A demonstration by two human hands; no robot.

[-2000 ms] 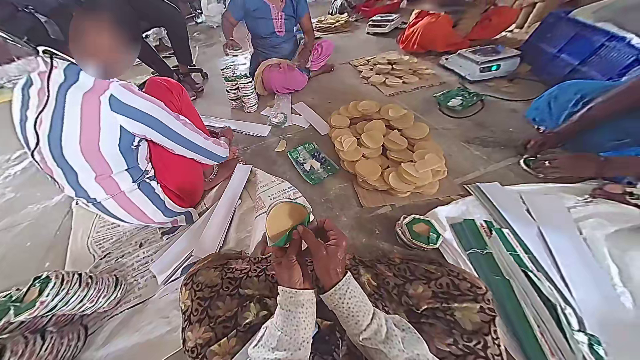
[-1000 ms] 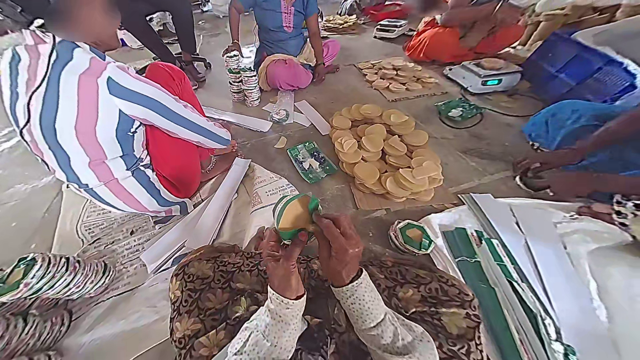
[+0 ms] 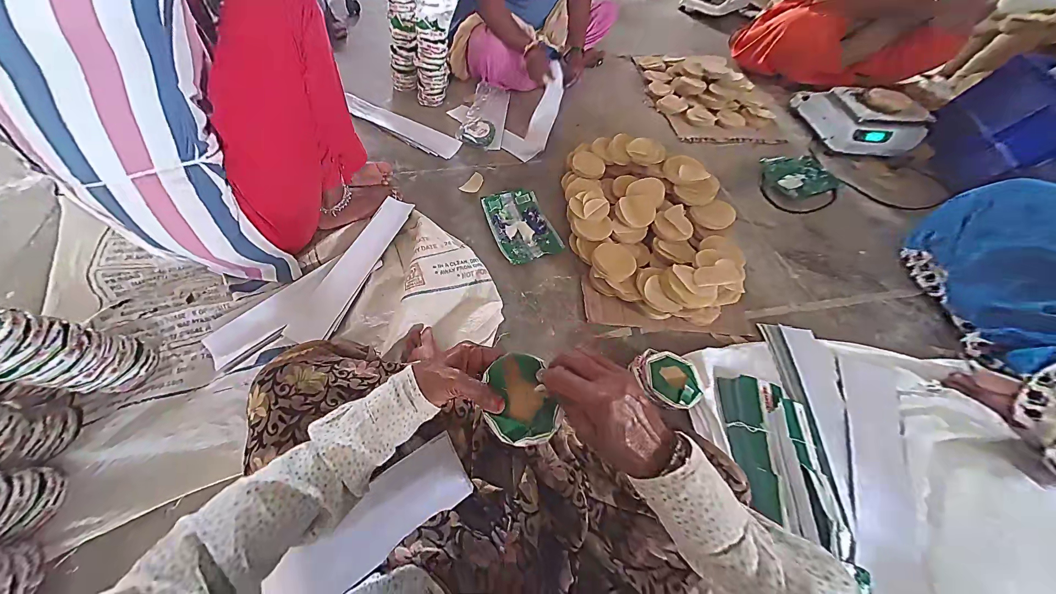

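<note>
Between my hands, above my patterned lap, is a round disc wrapped in green paper (image 3: 521, 400), its folded edges leaving a tan middle part bare. My left hand (image 3: 454, 375) grips its left side, thumb on top. The fingers of my right hand (image 3: 606, 408) pinch the upper right edge. Just right of that hand lies a similar green-wrapped disc or small stack (image 3: 670, 378). Strips of green and white paper (image 3: 751, 445) lie farther right. A white paper sheet (image 3: 384, 516) rests across my lap, under my left forearm.
Ahead, a heap of thin tan discs (image 3: 652, 223) lies on cardboard beside a green packet (image 3: 521, 227). White strips (image 3: 309, 289) and stacked wrapped discs (image 3: 66, 355) are at left. A person in red and stripes sits left; others sit beyond, near a digital scale (image 3: 862, 124).
Green paper now covers more of the disc's face than two seconds ago, when it was mostly bare tan. A white sheet now shows on my lap. The view has shifted downward.
</note>
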